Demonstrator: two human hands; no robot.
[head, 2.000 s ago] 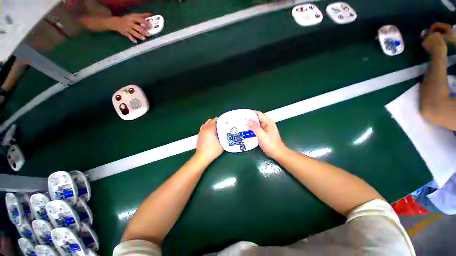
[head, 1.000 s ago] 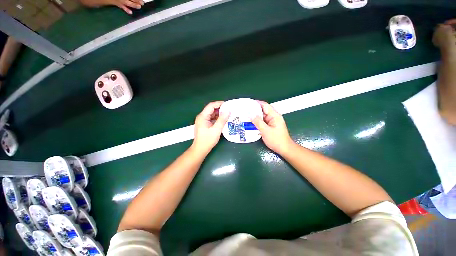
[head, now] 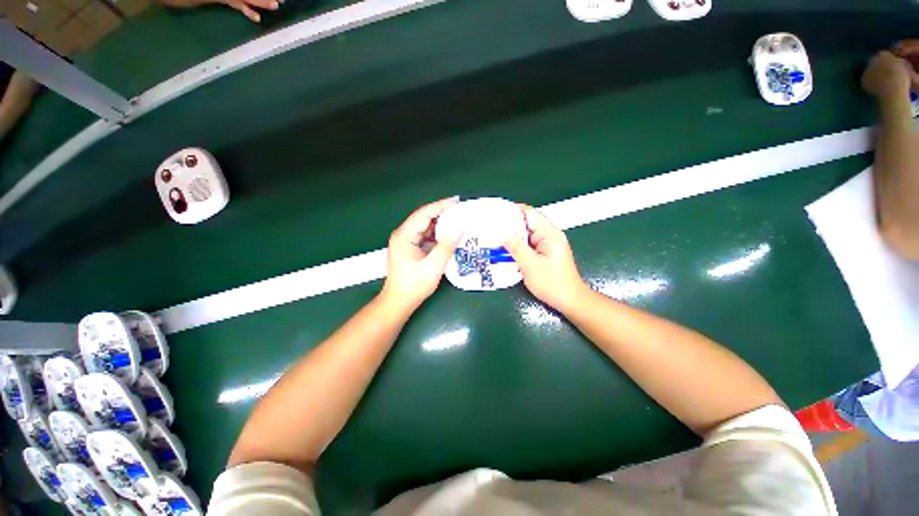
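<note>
A white rounded-square open unit (head: 484, 220) is held over the pale rail in front of me. Its face shows a blue and dark circuit board patch with a bright blue rectangle on its lower half. My left hand (head: 418, 252) grips its left edge, with the thumb on the face. My right hand (head: 544, 257) grips its right edge, with the thumb near the blue rectangle. The fingers behind the unit are mostly hidden.
Stacked units (head: 113, 403) stand at the lower left. A front cover (head: 192, 185) and another open unit (head: 782, 69) lie on the belt. A white sheet (head: 869, 272) and another person's forearm (head: 895, 171) are at the right. The pale rail (head: 685, 191) crosses the bench.
The unit has moved up slightly in view, and my left thumb now rests on its face. The front cover on the belt has shifted left. The hand across the belt has moved toward the top edge.
</note>
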